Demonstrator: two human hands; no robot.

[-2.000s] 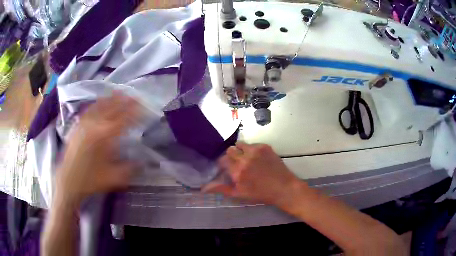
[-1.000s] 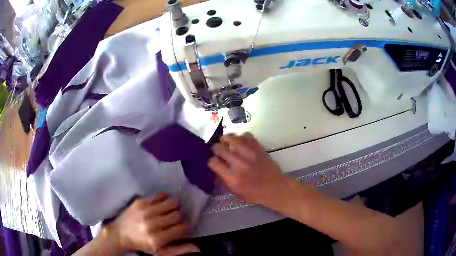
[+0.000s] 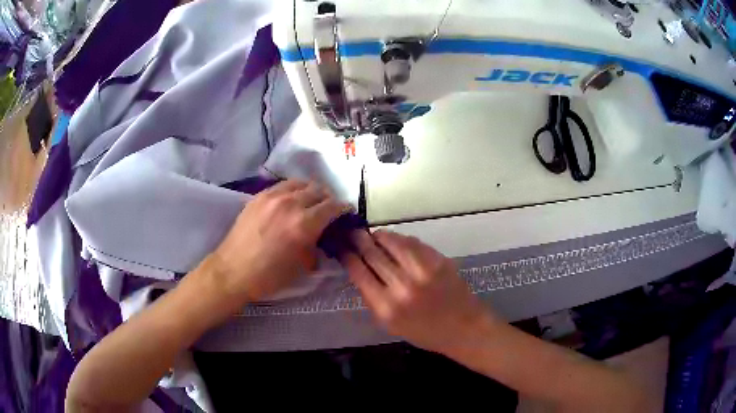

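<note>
The garment panels, pale grey-lilac with purple parts, lie left of the needle and hang over the table's front edge. A small purple piece is bunched between my two hands, just in front of the presser foot. My left hand lies on the cloth, its fingertips at the purple piece. My right hand pinches the right side of this piece near the table's front. The fingertips partly hide the cloth. The white sewing machine stands behind the hands.
Black-handled scissors lie on the bed right of the needle. A measuring scale runs along the front table edge. The control panel is at the right. Purple cut cloth lies at the upper left. White cloth hangs at the far right.
My left hand has moved up and right from the lower cloth to the purple piece. The purple piece is now bunched smaller between the hands. My right hand has shifted slightly down.
</note>
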